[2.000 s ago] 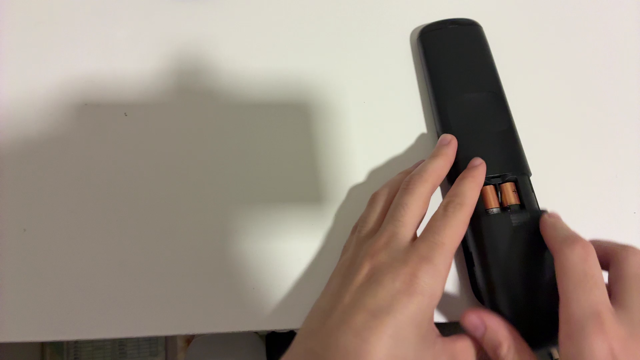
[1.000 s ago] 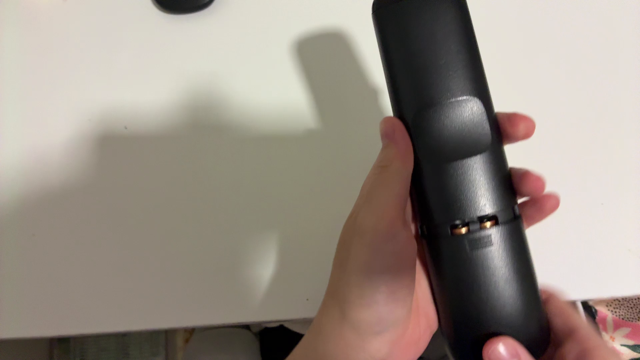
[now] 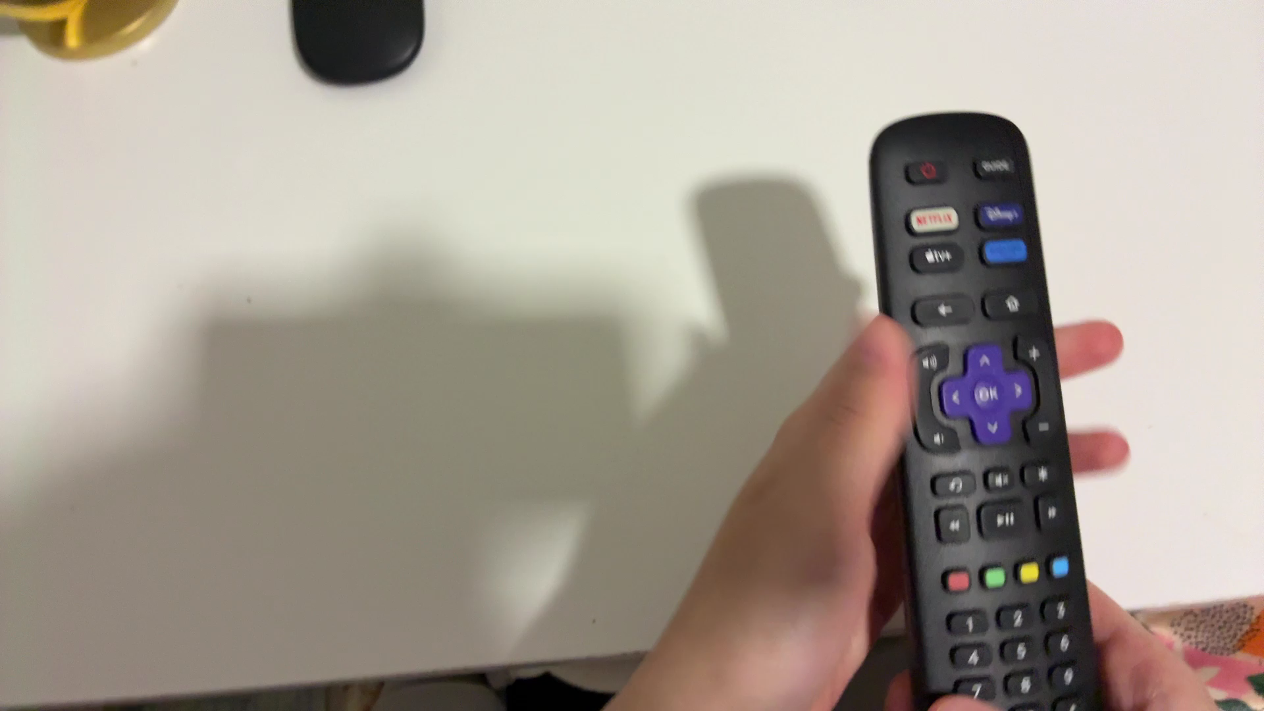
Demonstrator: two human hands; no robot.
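Observation:
A black TV remote control [image 3: 987, 395] is held upright in the view at the right, its button side facing up, with a purple cross-shaped pad and several small coloured buttons. My left hand [image 3: 810, 513] grips it around the middle, thumb along its left edge and fingertips showing past its right edge. At the lower end, my right hand [image 3: 1136, 642] holds the remote too, mostly cut off by the frame's bottom. The remote's back, with its battery compartment, is hidden from view.
A white table [image 3: 444, 197] lies under the hands, with its near edge along the bottom. Near the top left are a rounded black object [image 3: 358, 39], cut off by the frame, and a gold-coloured round object [image 3: 99, 30]. Floral fabric [image 3: 1220, 652] shows at the lower right.
Two seconds ago the remote lay back-up with two batteries visible; a second ago its cover was nearly closed. It is now turned over, buttons up, in both hands.

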